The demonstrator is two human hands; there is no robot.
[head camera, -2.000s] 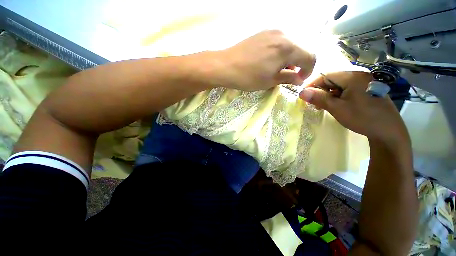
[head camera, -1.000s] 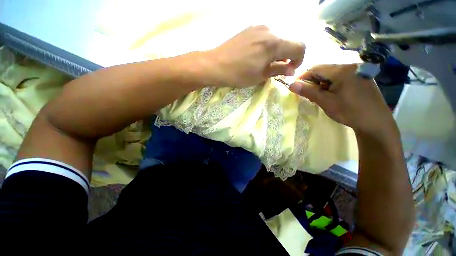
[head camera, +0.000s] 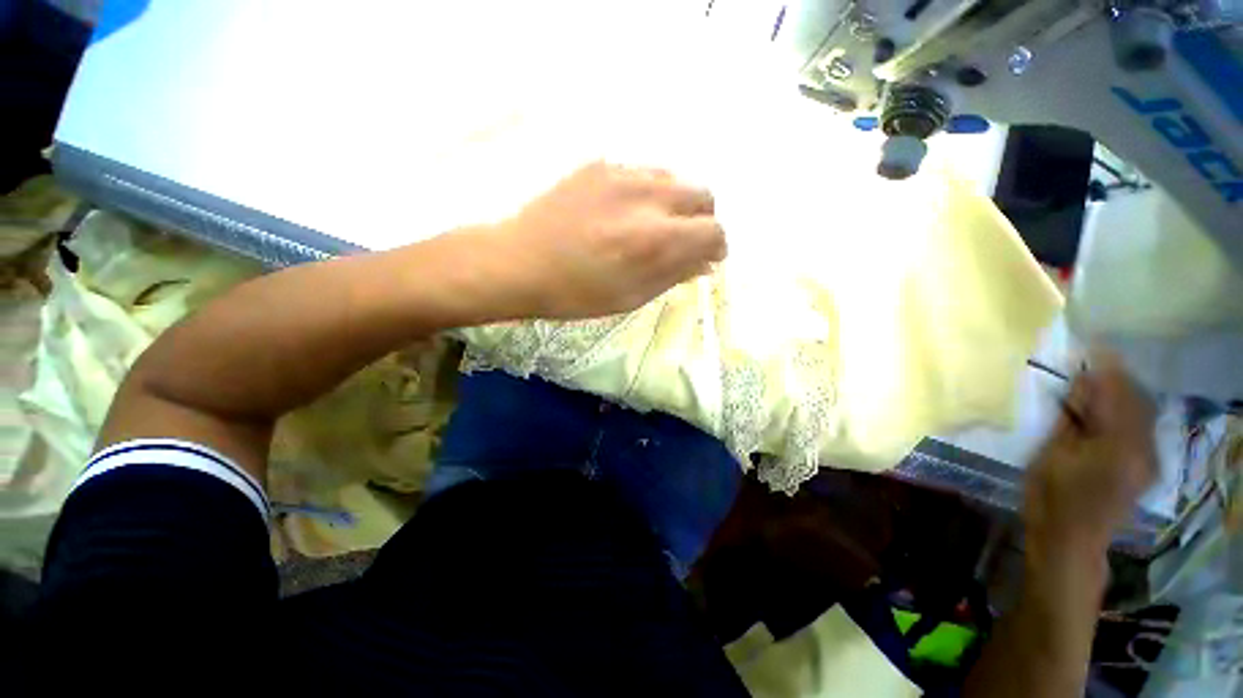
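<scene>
Pale yellow garment fabric (head camera: 941, 341) with scalloped lace trim (head camera: 770, 396) lies over the front edge of the table and hangs toward the lap. Its upper part is bleached white by the lamp. My left hand (head camera: 620, 239) is closed on the fabric at the table's middle. My right hand (head camera: 1097, 436) is blurred, at the right near the table's front edge, off the cloth. It holds a slim dark pointed tool (head camera: 1047, 370), perhaps tweezers. Needle and presser foot are lost in glare.
The sewing machine head (head camera: 1063, 82) is at the upper right, with a round knob (head camera: 907, 130) low on it. The table edge (head camera: 205, 218) carries a scale. A garment bundle (head camera: 102, 314) lies below at left, and pale scraps (head camera: 1206, 545) at lower right.
My right hand has left the fabric and moved right and down with the tool. My left hand appears lower and further left, still on the fabric. The view has shifted.
</scene>
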